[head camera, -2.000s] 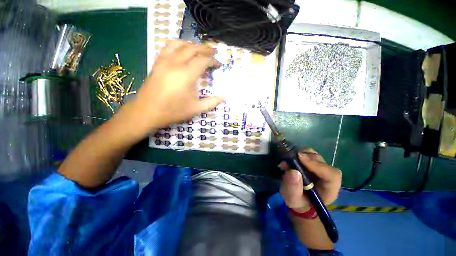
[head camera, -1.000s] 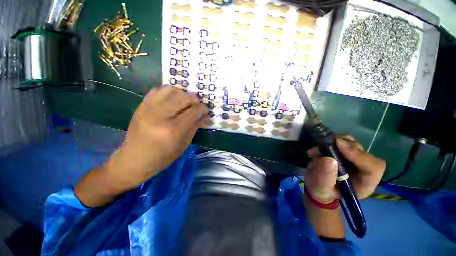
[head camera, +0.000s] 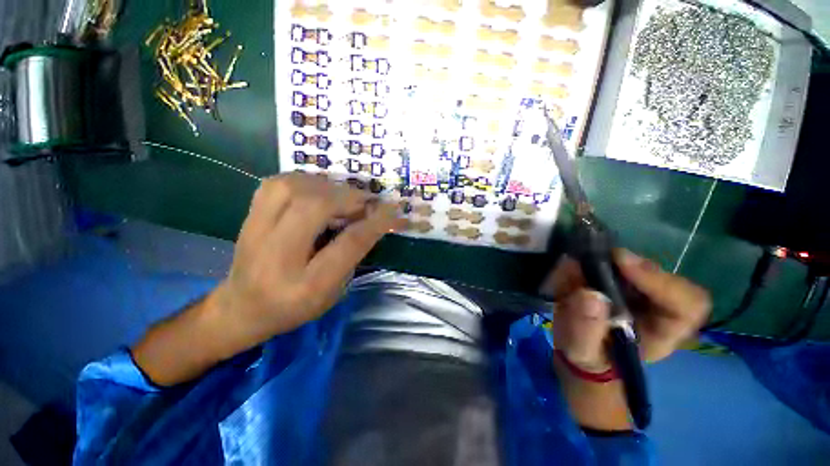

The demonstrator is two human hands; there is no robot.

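My right hand (head camera: 628, 309) holds a black soldering iron (head camera: 608, 282), blurred, its metal tip over the right circuit board (head camera: 521, 159). The left circuit board (head camera: 424, 166) lies beside it on the white component sheet (head camera: 437, 82); both are overexposed and each has a pink-red label. Dark paired parts (head camera: 311, 102) stand in rows on the sheet's left. My left hand (head camera: 300, 250) is at the sheet's lower left edge, its thumb and forefinger close together. Whether anything is pinched between them cannot be told. Solder wire (head camera: 205, 158) runs from the left towards my left hand.
A solder spool (head camera: 56, 100) stands at the far left. Gold-coloured pins (head camera: 194, 65) lie loose beside it. A white box (head camera: 790, 118) with grey speckled parts is right of the sheet. A cable (head camera: 748, 296) and a black station with a red light are at the right edge.
My left hand moved from over the sheet down to its lower left edge. The view has shifted, leaving the fan almost out of the picture. The iron stays in my right hand.
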